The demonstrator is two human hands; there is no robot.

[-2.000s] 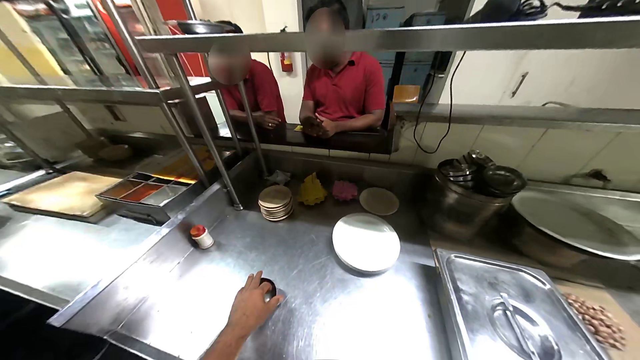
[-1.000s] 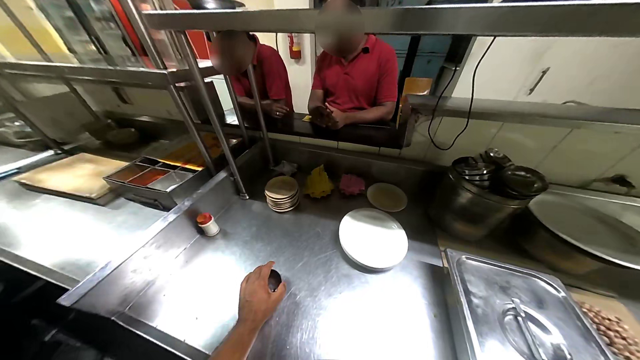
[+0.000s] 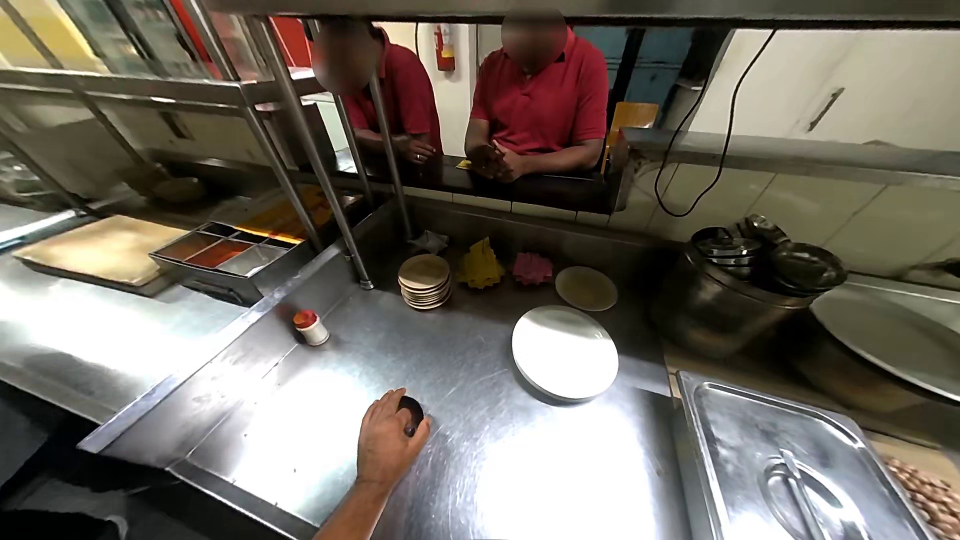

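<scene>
My left hand (image 3: 390, 439) rests palm down on the steel counter (image 3: 457, 472). Its fingers and thumb are closed around a small black round object (image 3: 410, 416), partly hidden by them. Up and to the left of the hand stands a small white bottle with a red cap (image 3: 311, 328). To its upper right lies a white plate (image 3: 565, 352), seemingly stacked on others. A stack of small plates (image 3: 424, 281) is farther back, beside yellow paper (image 3: 481, 264) and pink paper (image 3: 532, 268). My right hand is out of view.
A steel pan with a lid (image 3: 787, 457) stands at right, before a large pot holding bowls (image 3: 720, 300). Metal shelf posts (image 3: 330, 172) rise at left, near a sectioned container (image 3: 225, 259). Two people in red shirts (image 3: 544, 97) lean at the ledge opposite. A black cable hangs down (image 3: 731, 112).
</scene>
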